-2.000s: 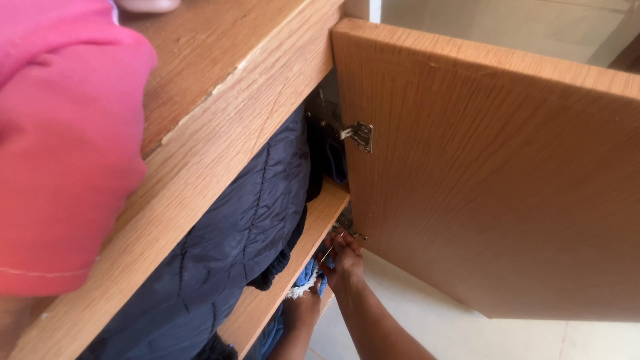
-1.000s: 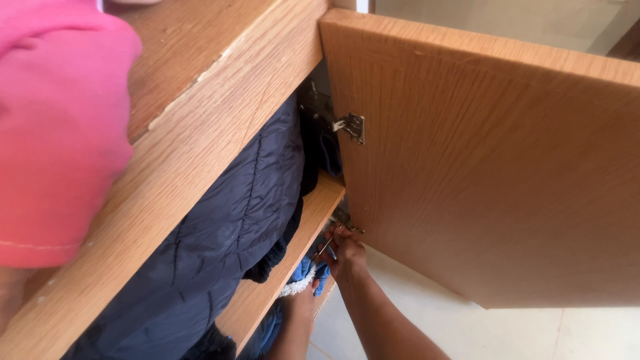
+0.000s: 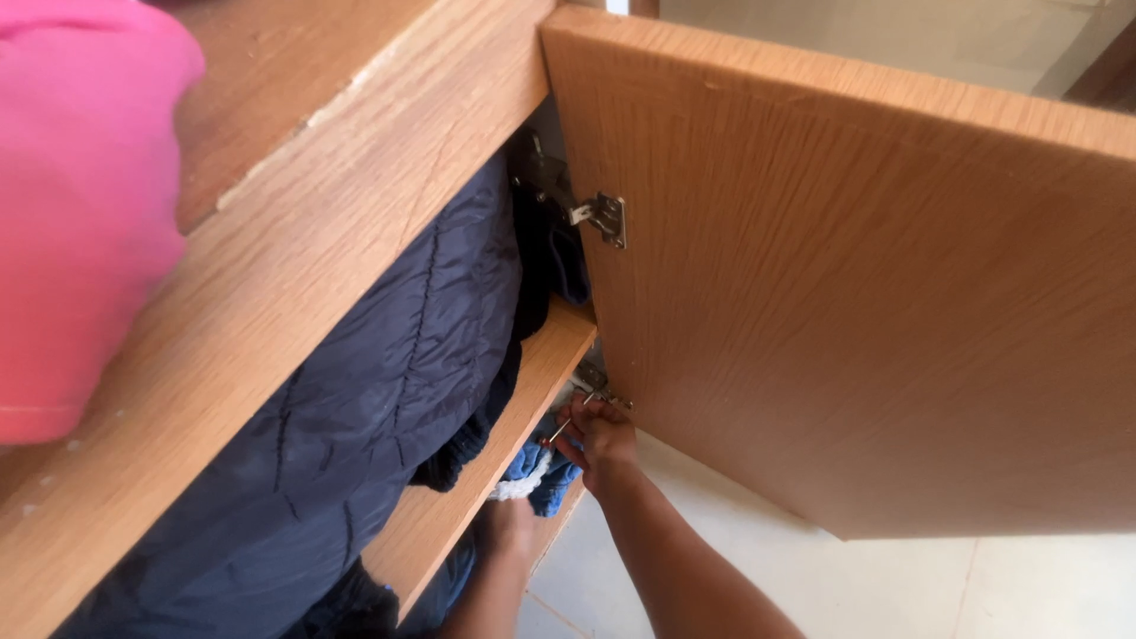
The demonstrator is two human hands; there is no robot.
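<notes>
My right hand (image 3: 599,435) is at the lower hinge (image 3: 590,377) of an oak-coloured cabinet door (image 3: 843,311). Its bent fingers are around a thin metal tool (image 3: 568,422) with a red end, possibly a screwdriver, slanting between the fingers and the hinge. Just below and left, my left hand (image 3: 510,524) reaches under the shelf (image 3: 524,399), beside blue cloth (image 3: 555,479) with white trim. Its fingers are hidden, so whether it holds anything cannot be told. Higher on the door sits the upper hinge (image 3: 606,220), its arm reaching toward the cabinet's inner side.
A dark quilted garment (image 3: 390,346) bulges from the compartment above the shelf. The wooden cabinet rail (image 3: 355,231) crosses diagonally, with a chipped edge behind it. A pink sleeve (image 3: 80,222) fills the upper left; whose it is cannot be told. Pale floor tiles (image 3: 887,577) lie below the door.
</notes>
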